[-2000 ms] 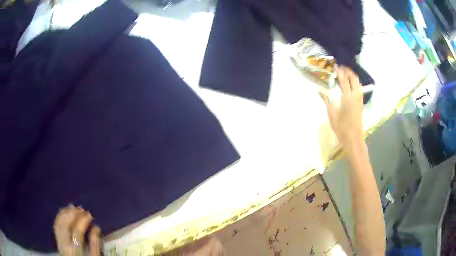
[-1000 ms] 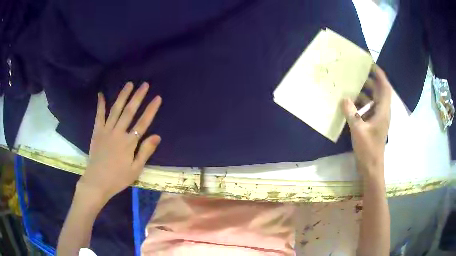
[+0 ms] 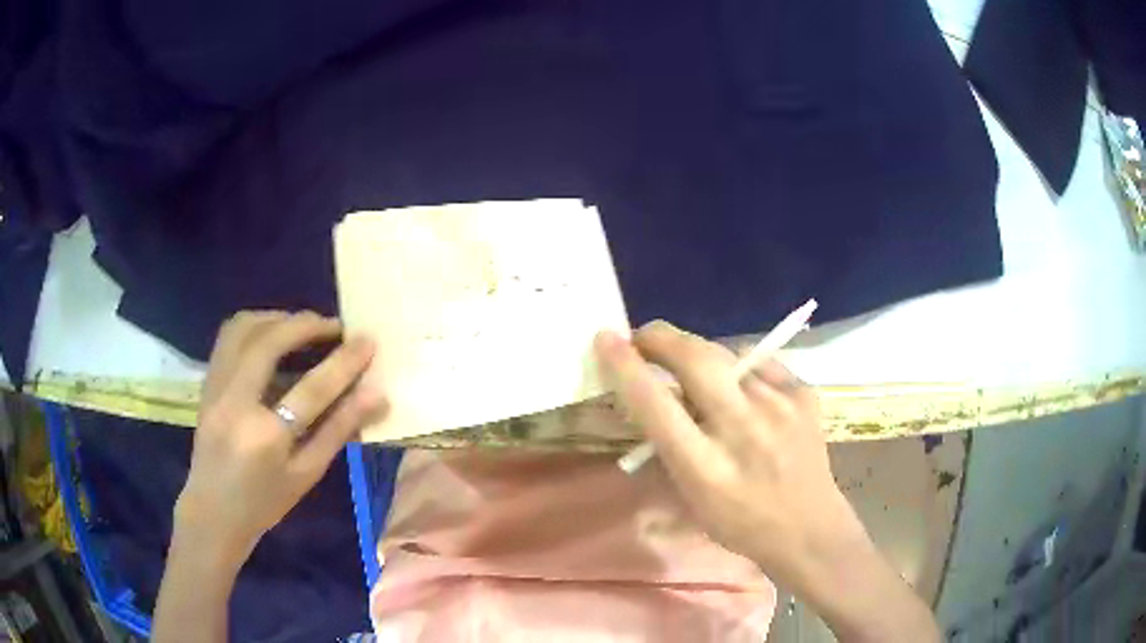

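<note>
The cream card marking template (image 3: 484, 314) lies over the lower edge of the dark navy jacket body (image 3: 704, 151), its near edge at the table's front edge. My left hand (image 3: 279, 408) holds the template's lower left side between thumb and fingers; a ring shows on one finger. My right hand (image 3: 735, 433) touches the template's lower right side with its fingertips and holds the thin white marking pen (image 3: 788, 329) across the fingers, one end pointing up and right. The jacket edge under the template is hidden.
The worn, yellowish table edge (image 3: 905, 408) runs across in front of a peach-pink apron (image 3: 566, 540). A blue-rimmed crate (image 3: 365, 515) with navy cloth is below left. More navy cloth (image 3: 1031, 94) lies at the upper right, near a shiny packet (image 3: 1127, 170) at the right rim.
The template has moved left and been turned roughly square to the table edge. My left hand has gone from flat on the cloth to the template. My right hand has moved left with template and pen.
</note>
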